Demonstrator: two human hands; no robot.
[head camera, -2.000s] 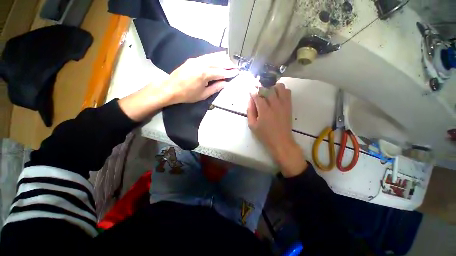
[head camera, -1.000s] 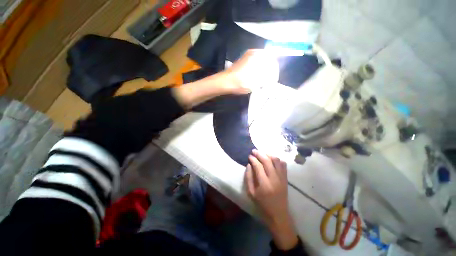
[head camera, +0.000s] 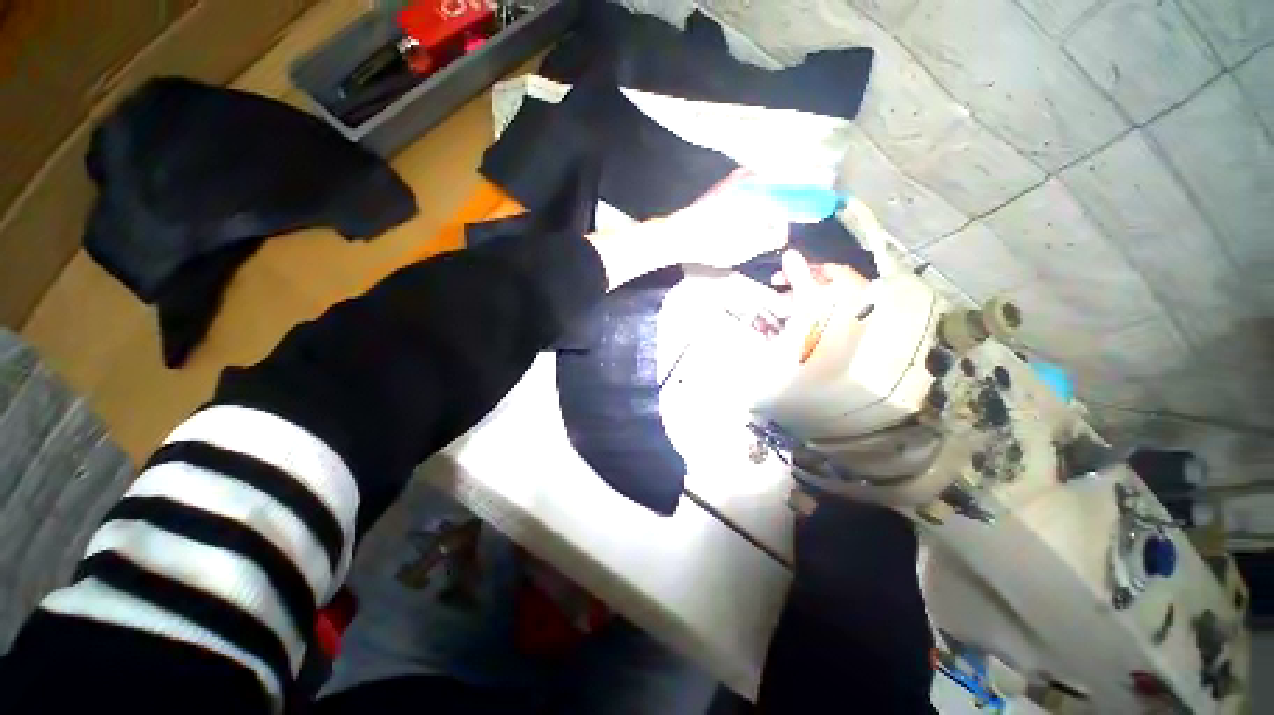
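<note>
A curved black piece (head camera: 615, 398) lies on the white machine bed (head camera: 552, 482), left of the sewing machine head (head camera: 873, 356). My left hand (head camera: 692, 238) reaches over the upper end of the black pieces toward the back of the machine head. It is washed out by the lamp, so its grip cannot be told. My right sleeve runs up under the machine arm. Fingers show behind the head beside a dark piece (head camera: 845, 249); they may be my right hand's, but the rest is hidden. The needle area is overexposed.
More black pieces (head camera: 671, 154) lie behind my left hand. A bent black piece (head camera: 238, 182) lies on cardboard (head camera: 84, 335) at left. A grey tray (head camera: 461, 77) holds a red item. A quilted covering (head camera: 978, 126) is behind.
The view has shifted toward the back of the machine. My right hand has left the curved piece's lower end and moved under the machine arm. My left hand still reaches behind the head.
</note>
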